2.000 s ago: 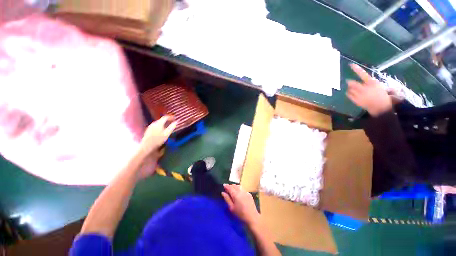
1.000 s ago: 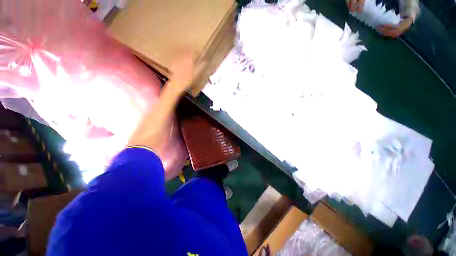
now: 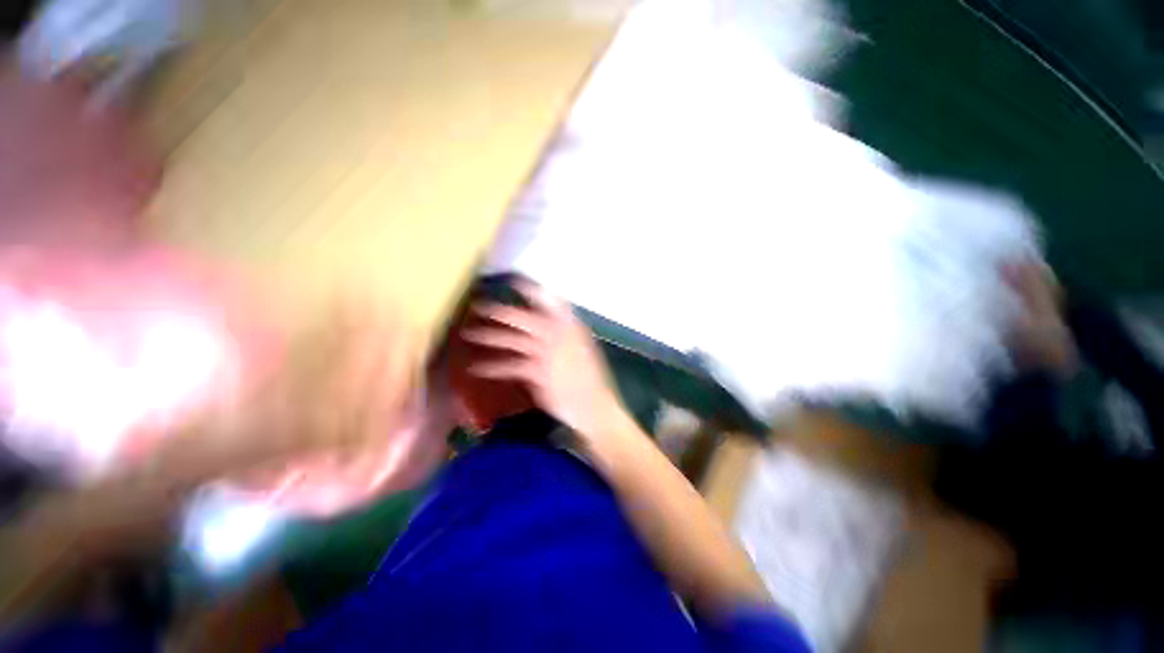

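A large flat sheet or stack of brown cardboard (image 3: 370,140) fills the upper left, strongly blurred. My left hand (image 3: 338,402) is a blurred shape at its lower edge; I cannot tell whether it grips the board. My right hand (image 3: 543,351) is near the board's lower right corner, fingers apart, with nothing visible in it. It is in front of a reddish-brown ribbed object (image 3: 492,398), mostly hidden.
Crumpled pink plastic (image 3: 102,370) is at the left. Bright white sheets (image 3: 728,204) lie on the dark green bench (image 3: 945,102). An open carton (image 3: 945,561) with white contents (image 3: 817,542) is at the lower right. Another person's hand (image 3: 1040,313) touches the sheets' right end.
The cardboard looks larger and lower in view. My left hand has moved down-left in view, along the cardboard's lower edge. My right hand has come into view. The other person's hand has reached the white sheets.
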